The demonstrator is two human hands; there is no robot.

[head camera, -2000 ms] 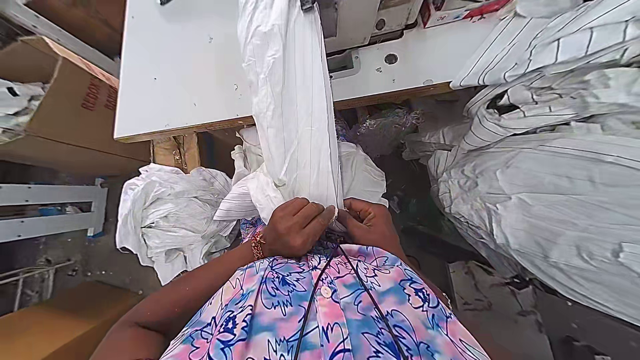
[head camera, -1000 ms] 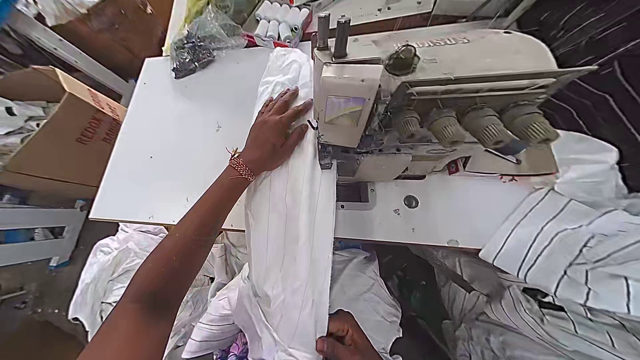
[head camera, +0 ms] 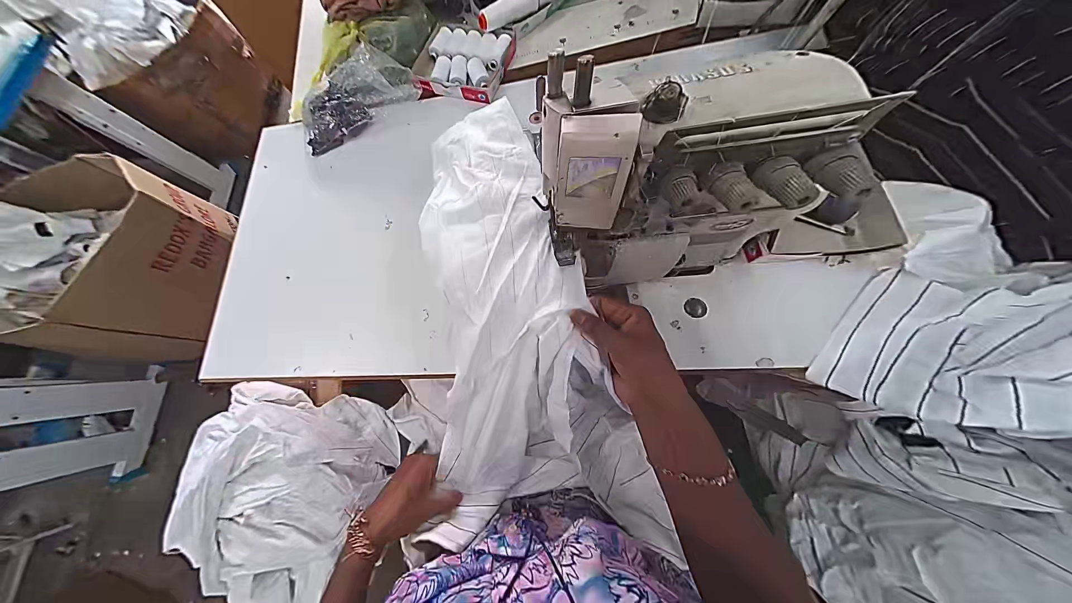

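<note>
A white striped fabric piece lies along the white sewing table and hangs over its front edge toward my lap. Its right edge runs beside the presser foot of an overlock sewing machine. Just in front of the foot, my right hand pinches that edge between thumb and fingers. Lower left, my left hand is at the hanging part of the cloth, slightly blurred; whether its fingers grip the cloth is unclear.
White thread cones in a box and a clear plastic bag sit at the back. Striped cloth is heaped at the right, a white cloth pile at lower left. A cardboard box stands left of the table.
My left hand has left the cloth by the machine and is now low, near the table's front. My right hand has moved up the cloth's edge to the presser foot.
</note>
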